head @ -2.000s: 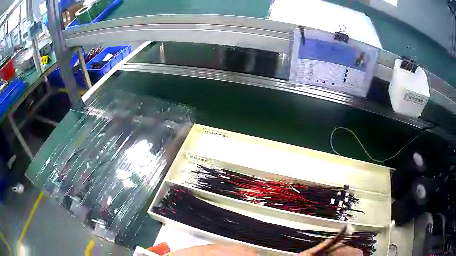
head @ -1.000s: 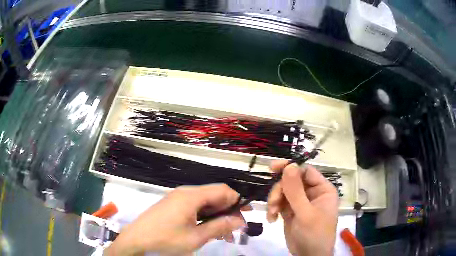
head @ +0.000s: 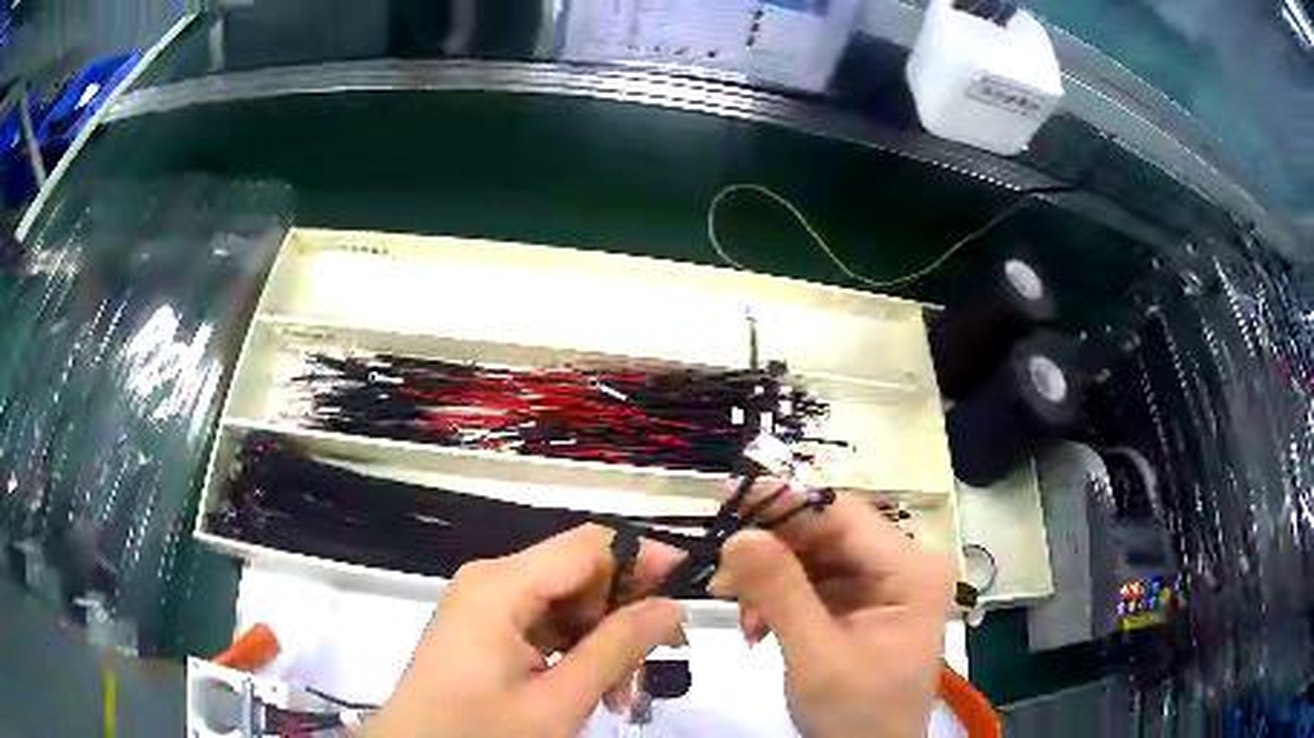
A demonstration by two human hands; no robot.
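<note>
My left hand [head: 541, 634] and my right hand [head: 843, 613] are held close together above the white board [head: 329, 629]. Both grip a dark wire harness [head: 706, 555] between thumb and fingers. Branches stick up past my right fingers, with a white connector [head: 775, 454] and a small black connector [head: 819, 500] at their ends. A black strip, perhaps tape, stands up at my left fingertips. The harness parts inside the hands are hidden. A black block [head: 666, 679] shows on the board between the hands.
The cream tray [head: 577, 274] lies behind my hands, with black-red leads [head: 548, 411] and black sleeved leads [head: 389, 512]. Black tape rolls [head: 1009, 411] stand to its right. A grey device [head: 1081, 548] is at right, orange clamps [head: 248, 649] at the board's sides, and plastic-covered harnesses at left.
Both hands have come into fuller view over the board and moved closer together. The connector ends now stand above my right fingers. The view has tilted down and shifted, so the tray sits further left.
</note>
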